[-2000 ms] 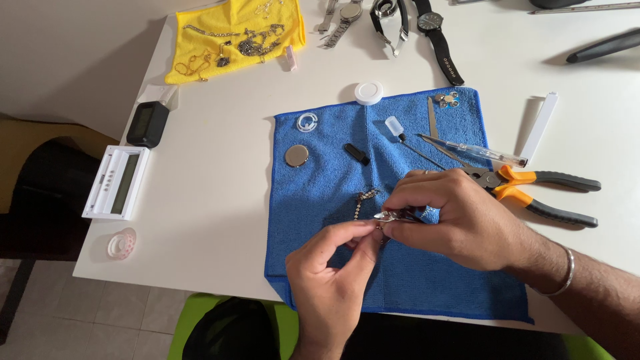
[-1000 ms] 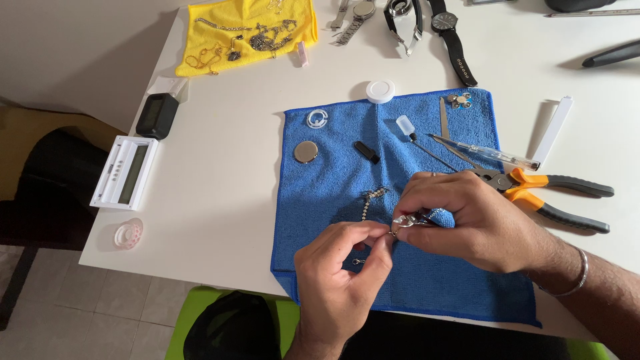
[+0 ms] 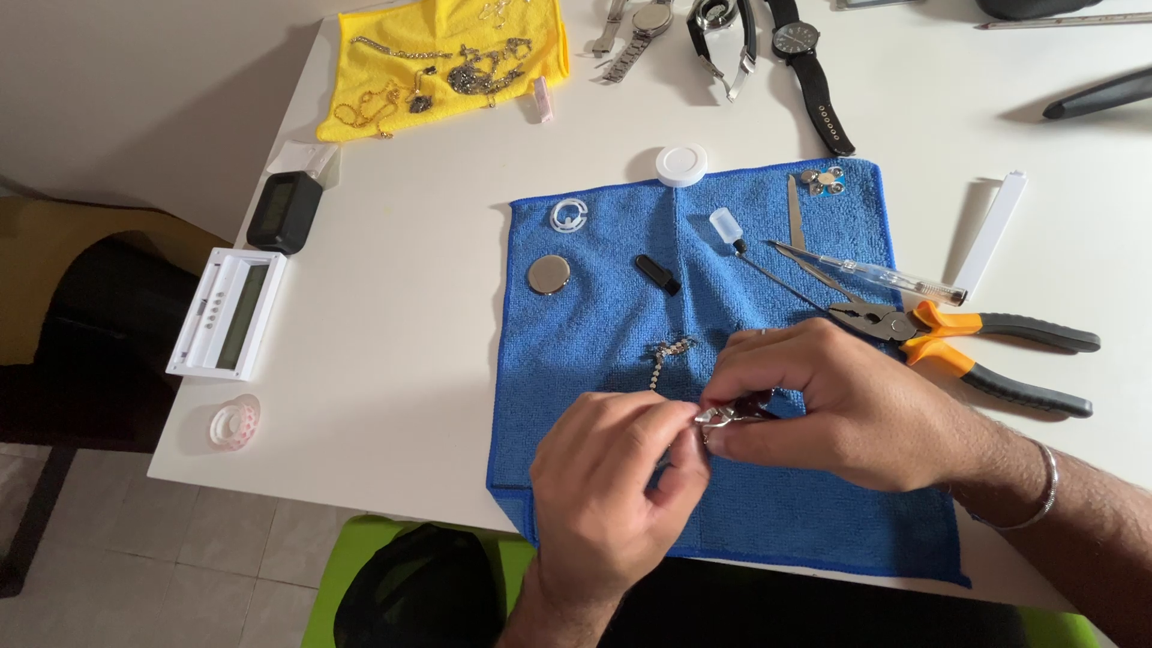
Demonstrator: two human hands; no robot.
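My left hand [image 3: 621, 477] pinches a small metal piece between thumb and forefinger; the piece is mostly hidden. My right hand [image 3: 828, 405] grips a small silver-coloured metal object [image 3: 720, 416], whose kind I cannot tell, and its tip meets my left fingertips. Both hands are over a blue microfibre cloth [image 3: 585, 342]. Just above the fingers a beaded chain [image 3: 657, 369] lies on the cloth. Orange-and-black combination pliers [image 3: 945, 337] rest beyond my right hand, and a clear voltage-tester screwdriver [image 3: 891, 277] lies above them.
The cloth also bears a metal disc [image 3: 549, 274], a white plastic ring [image 3: 569, 216], a black clip-like piece [image 3: 658, 274] and tweezers [image 3: 796, 216]. Several watches [image 3: 796, 40] and a yellow cloth [image 3: 360, 76] with chains lie at the back. A white digital device [image 3: 227, 313] stands left.
My hands stay close together at the metal piece, with slight finger shifts. A blue part that showed at my right hand a second ago is now hidden. The view has shifted slightly.
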